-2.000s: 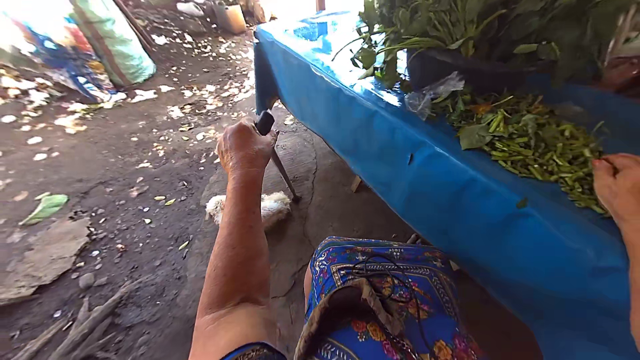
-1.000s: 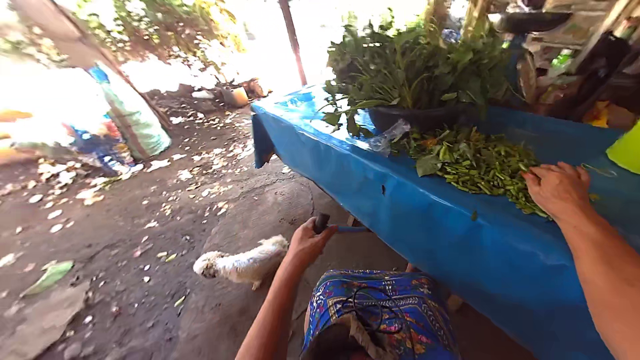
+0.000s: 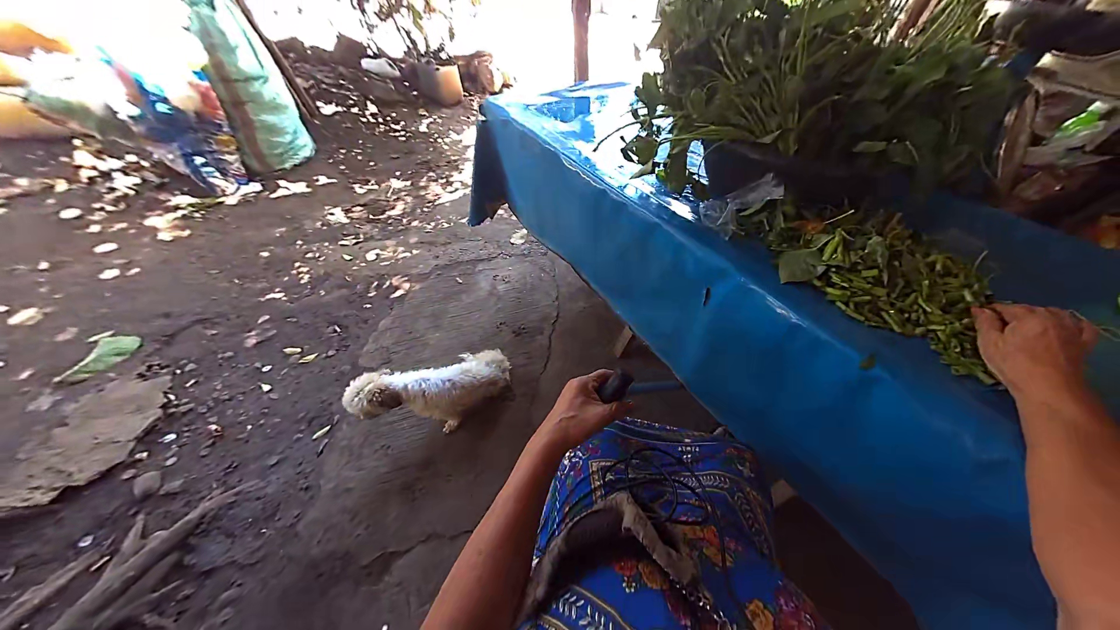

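Note:
My left hand point(image 3: 584, 409) is closed around the dark handle point(image 3: 616, 386) of a long tool, perhaps a knife, whose grey blade or shaft points right toward the side of the table. On the blue table cover point(image 3: 665, 306), my right hand point(image 3: 1037, 348) rests at the right end of a heap of cut green stems and leaves point(image 3: 910, 284). Whether it grips any of them cannot be told. Behind the heap, bunches of leafy greens point(image 3: 805, 96) stand in a dark basin point(image 3: 787, 175). A crumpled clear plastic bag point(image 3: 742, 203) lies between basin and heap.
A small white dog point(image 3: 437, 387) stands on the ground left of my left arm. Tree branches point(image 3: 131, 569) and a flat stone slab point(image 3: 79, 442) lie at the lower left. A pale green sack point(image 3: 254, 87) stands farther back, with a yellowish container point(image 3: 442, 85) beyond.
My left hand has come back toward my lap, and the tool has swung from pointing down at the ground to pointing right. The dog, at first partly behind my left arm, now shows whole.

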